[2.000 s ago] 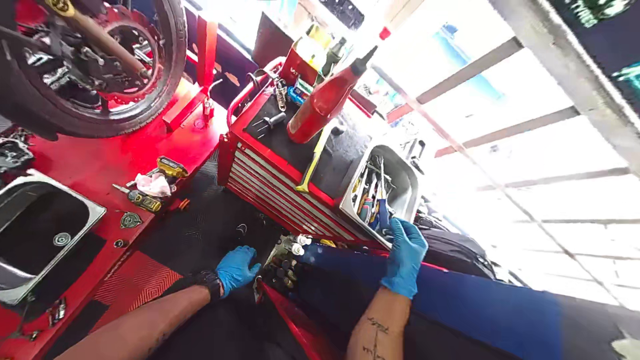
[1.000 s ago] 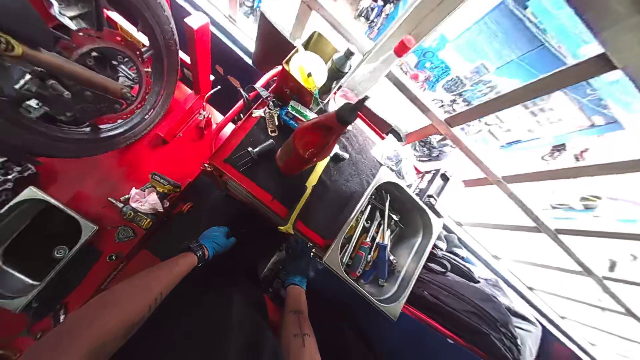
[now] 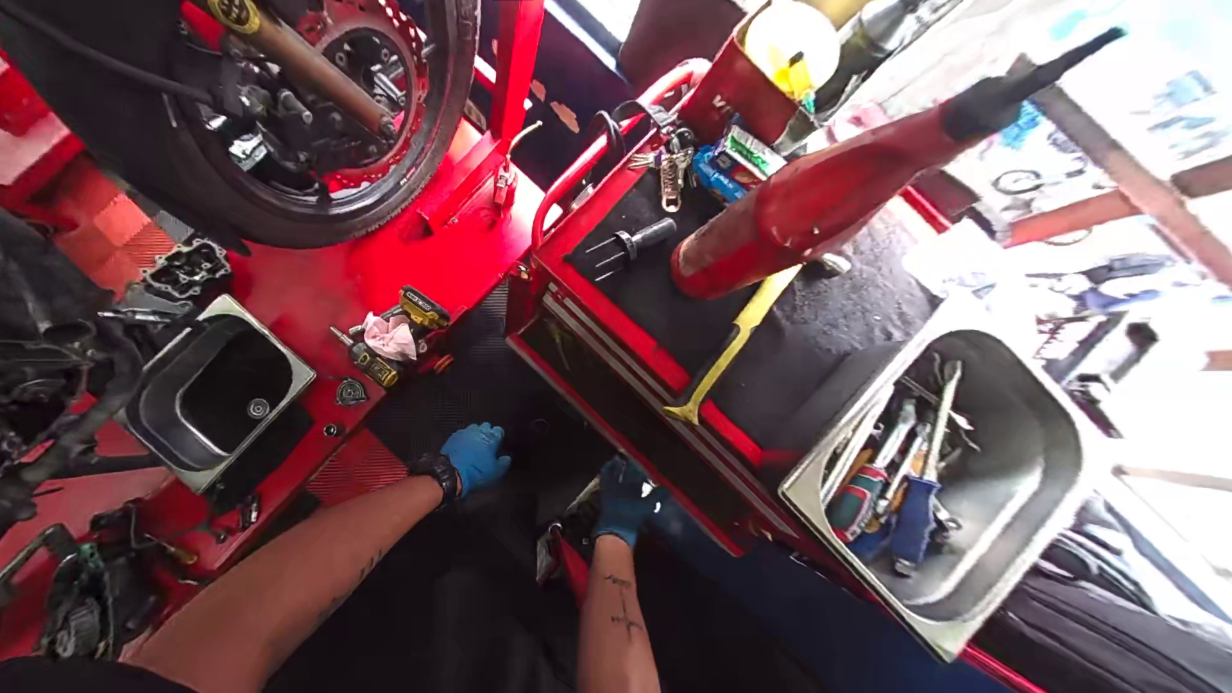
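My left hand (image 3: pixel 474 459), in a blue glove with a dark wristband above it, is over the dark floor beside the red lift platform. Its fingers are bent, and what lies under them is hidden. My right hand (image 3: pixel 624 500), also blue-gloved, is in shadow at the edge of an open drawer (image 3: pixel 626 414) of the red tool cart. Small metal parts (image 3: pixel 579 508) show just left of it; whether it grips anything is unclear. Above the drawer, a yellow-handled hammer-like tool (image 3: pixel 724 358) lies across the cart top beside a red bottle with a black nozzle (image 3: pixel 799 217).
A steel basin (image 3: pixel 1035 568) with screwdrivers and wrenches stands on the cart's right end. On the red platform (image 3: pixel 356 279) are a second basin (image 3: pixel 217 385), a yellow-black cordless drill (image 3: pixel 375 364) and a pink cloth (image 3: pixel 390 336). A motorcycle wheel (image 3: pixel 452 115) stands at the upper left.
My right hand has moved from the steel tool basin down to the cart's drawer side. The drawer, not seen open two seconds ago, now stands open. The view has shifted closer to the cart.
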